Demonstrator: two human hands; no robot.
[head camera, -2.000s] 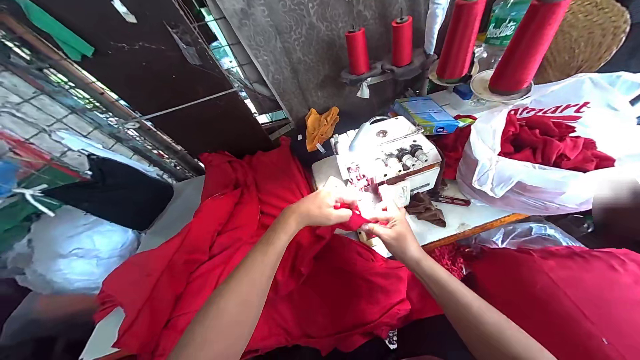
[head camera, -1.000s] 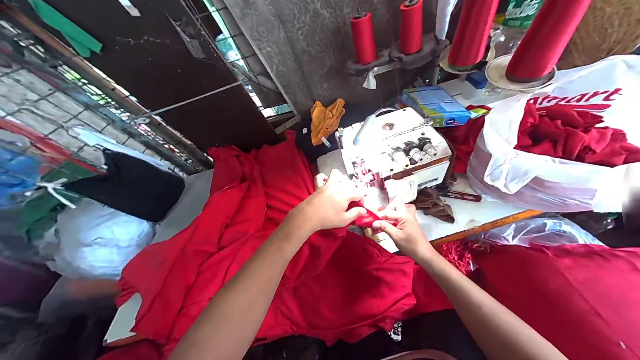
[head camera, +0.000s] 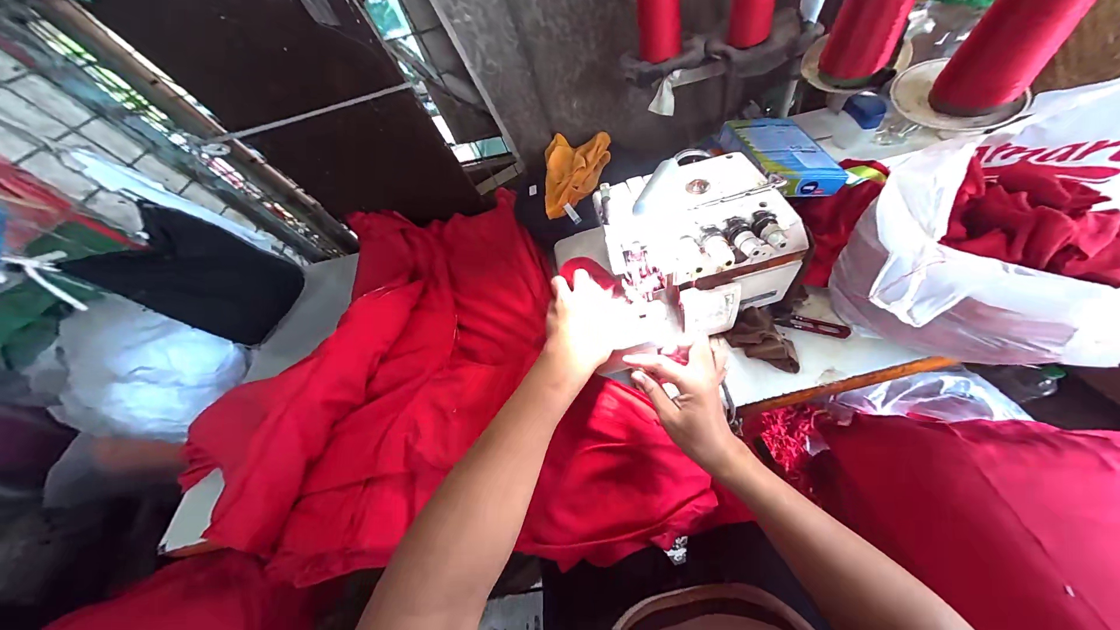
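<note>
A white overlock sewing machine (head camera: 709, 210) stands on the table, its needle area brightly lit. My left hand (head camera: 584, 324) lies on red fabric at the left of the presser foot, fingers toward the machine; glare hides much of it. My right hand (head camera: 687, 389) is just in front of the machine, with thumb and index finger apart near a small bit of red cloth; whether it grips the cloth cannot be told. A large heap of red fabric (head camera: 420, 350) spreads left of the machine and hangs over the table's front edge below my hands.
Right of the machine are a brown cloth (head camera: 761, 339), small red-handled snips (head camera: 815, 326) and a white plastic bag (head camera: 910, 289) of red fabric. Behind stand a blue box (head camera: 783, 156) and red thread cones (head camera: 862, 39). An orange cloth (head camera: 575, 173) lies behind left. Red fabric (head camera: 980, 516) fills the lower right.
My hands were close together over the red cloth in front of the machine. Now they are farther apart, the left flatter beside the presser foot and the right with its fingers more spread.
</note>
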